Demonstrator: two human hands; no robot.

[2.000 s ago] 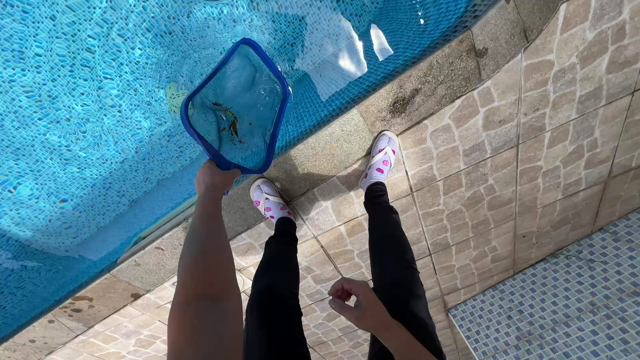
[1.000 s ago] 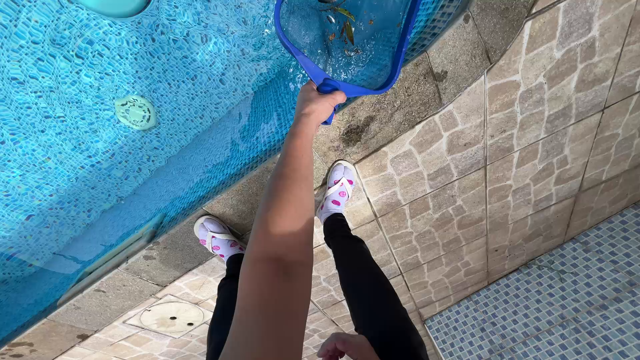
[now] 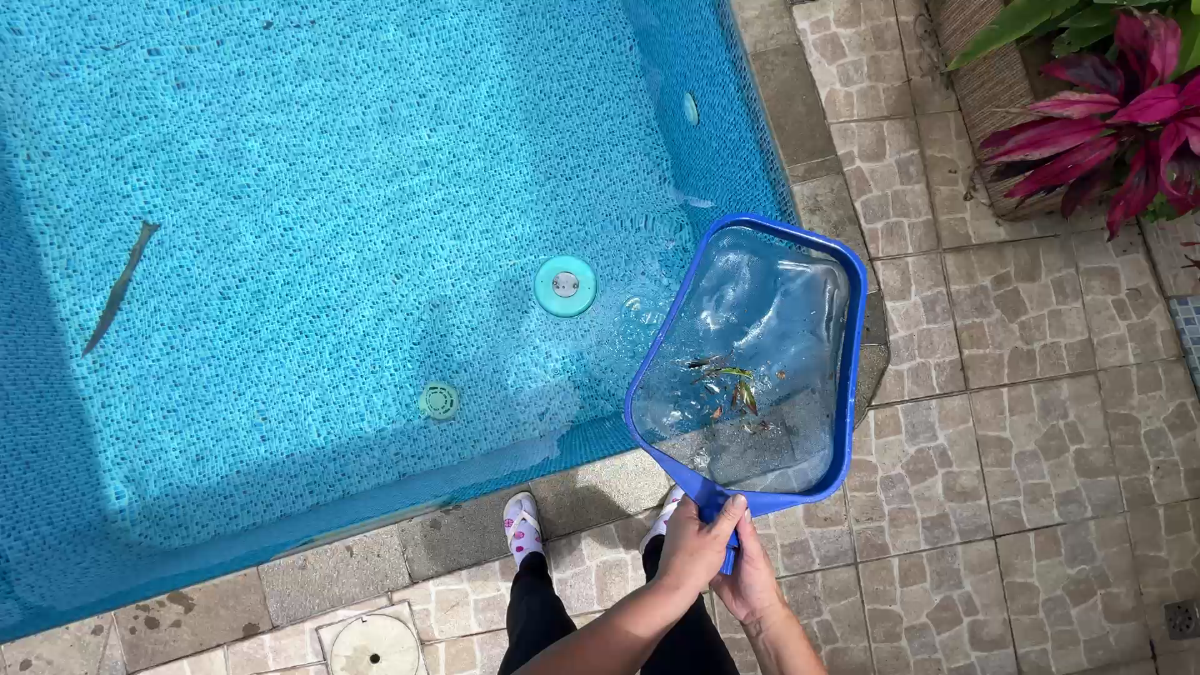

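A blue pool skimmer net (image 3: pixel 855 356) spans the corner of the pool, over the water and the stone coping. Wet leaves (image 3: pixel 741 389) lie in its mesh, left of the middle. My left hand (image 3: pixel 696 544) grips the base of its short blue handle (image 3: pixel 728 561). Against the handle's right side, just below the frame, rests my right hand (image 3: pixel 750 572), its thumb up along the plastic; its fingers are partly hidden behind the handle.
A turquoise round float (image 3: pixel 565 286) is in the pool, near a pale drain fitting (image 3: pixel 439 401). One long dark leaf (image 3: pixel 122 286) lies farther left. My feet stand at the coping (image 3: pixel 337 572). A round cover (image 3: pixel 375 647) and a magenta-leaved plant (image 3: pixel 1116 122) flank the paving.
My right hand has come up from beside my leg to the skimmer's handle, which only my left hand held before. The view has swung, bringing the pool corner and plant into sight.
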